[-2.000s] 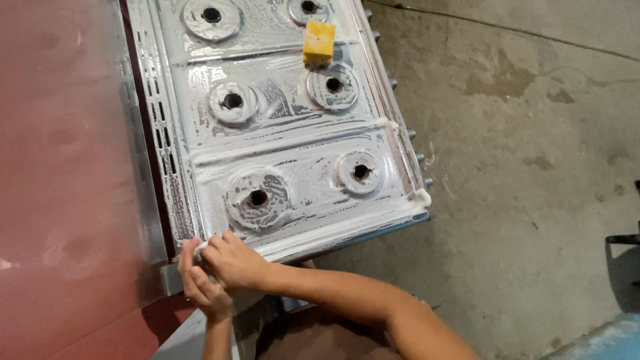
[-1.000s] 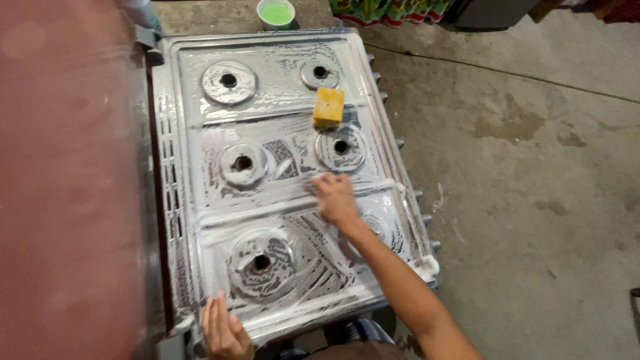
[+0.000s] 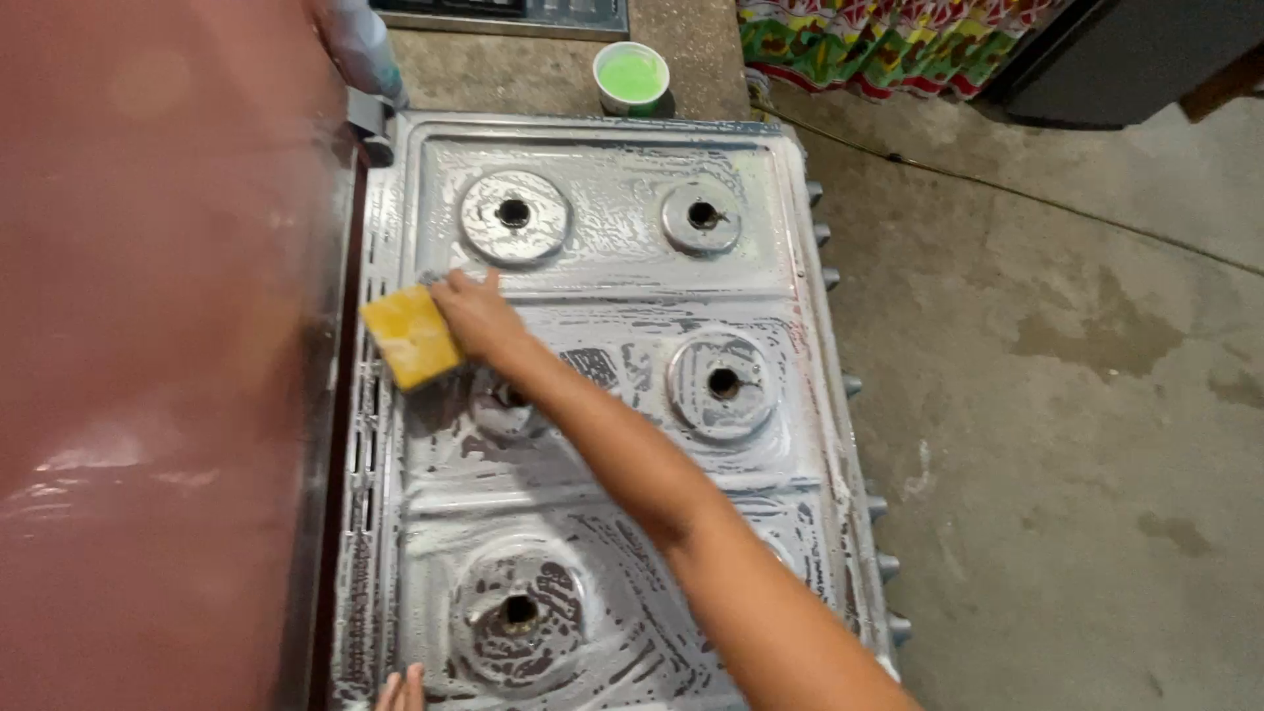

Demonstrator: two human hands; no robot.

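Observation:
My right hand (image 3: 481,314) grips a yellow sponge (image 3: 413,338) by its right side, at the left edge of a soapy metal stove top (image 3: 602,306) near the slotted vents. White suds cover the cooktop and its round burner recesses, each with a dark hole in the middle. My forearm crosses the panel from the lower right and partly hides a middle burner recess. Only the fingers of my left hand (image 3: 401,689) show, at the bottom edge over the stove's lower left corner; what it touches cannot be told.
A raised reddish panel (image 3: 168,355) stands along the left. Beyond the stove, a cup of green liquid (image 3: 631,76) sits on a stone-like ledge (image 3: 494,74), beside a plastic bottle (image 3: 357,44). Knobs (image 3: 879,509) line the stove's right side, above a concrete floor (image 3: 1047,444).
Both hands were together at the lower left corner, then my right hand moved up over the panel. It has taken hold of the sponge, which lay near the right middle burner, and moved it to the left edge.

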